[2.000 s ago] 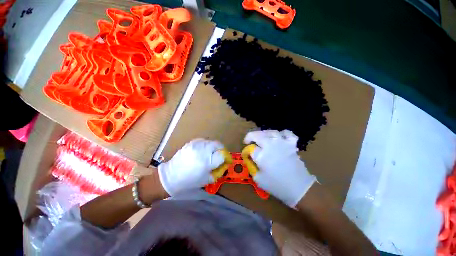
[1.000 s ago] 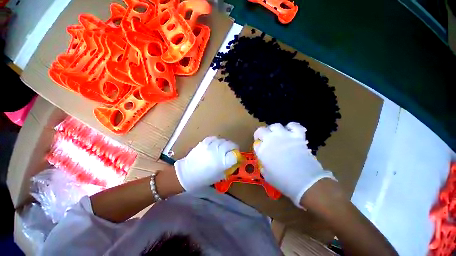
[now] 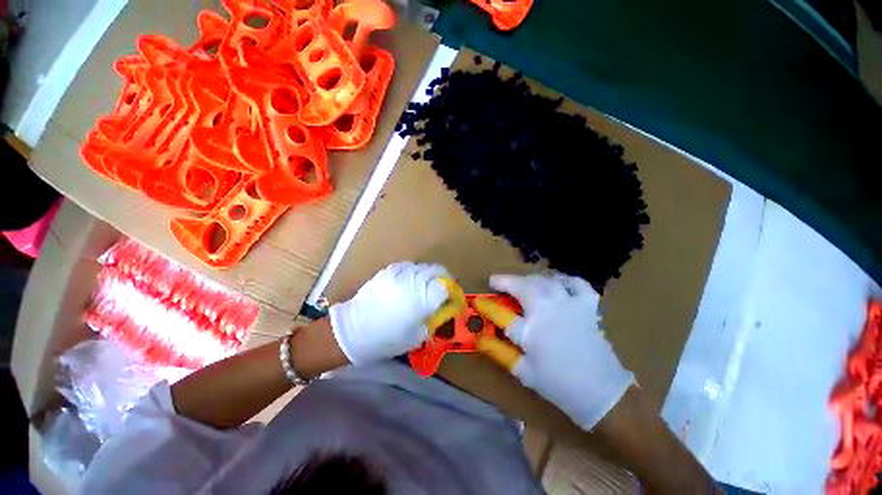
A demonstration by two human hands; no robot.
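Observation:
An orange controller shell is between my two hands at the front edge of the bench. My left hand, in a white glove with yellow fingertips, grips its left side. My right hand, gloved the same way, has its fingers over the shell's right side and hides its right grip. Whether a small black insert is between the fingers cannot be seen. A heap of small black inserts lies just beyond my hands on a brown cardboard sheet.
A pile of loose orange shells lies on cardboard at the left. Below it, an open carton holds bagged shells and clear plastic. A green conveyor runs behind. More orange shells lie at far right.
My right hand has turned and its yellow fingertips now spread across the shell's right side, covering its right grip. My left hand keeps its hold. The shell on the conveyor has moved towards the top edge.

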